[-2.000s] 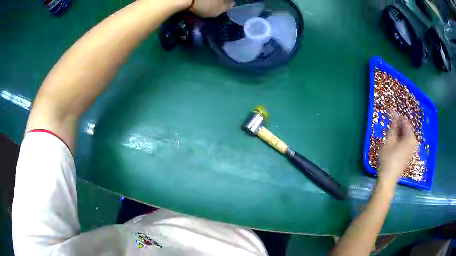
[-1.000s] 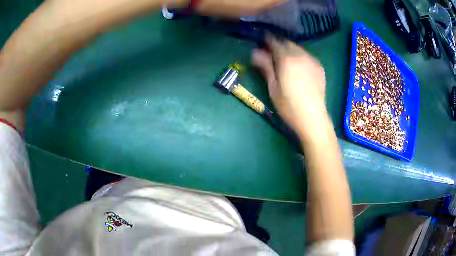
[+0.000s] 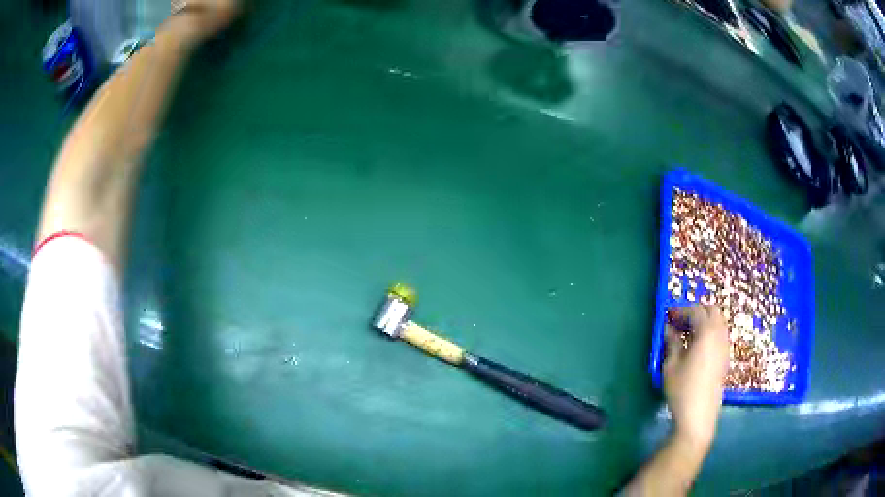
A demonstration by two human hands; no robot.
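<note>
My right hand [image 3: 695, 354] is over the left part of the blue tray [image 3: 798, 291], its fingertips down among the small copper-coloured pieces [image 3: 723, 252]. Whether a piece is between the fingers cannot be told. A mallet [image 3: 442, 347] lies on the green bench to the left of the tray, with a silver head, a yellow face and a long black grip. My left arm reaches to the far left. My left hand [image 3: 206, 15] is small, blurred and partly cut off by the top edge; what it touches cannot be seen clearly.
A dark round unit [image 3: 574, 17] stands at the far side of the green bench [image 3: 320, 194]. Black units [image 3: 802, 150] lie at the upper right beyond the tray. A blue can [image 3: 64, 60] stands at the far left.
The fan is gone from the near bench. My left hand has moved to the far left. My right hand has moved from the fan back to the tray. The camera view has shifted.
</note>
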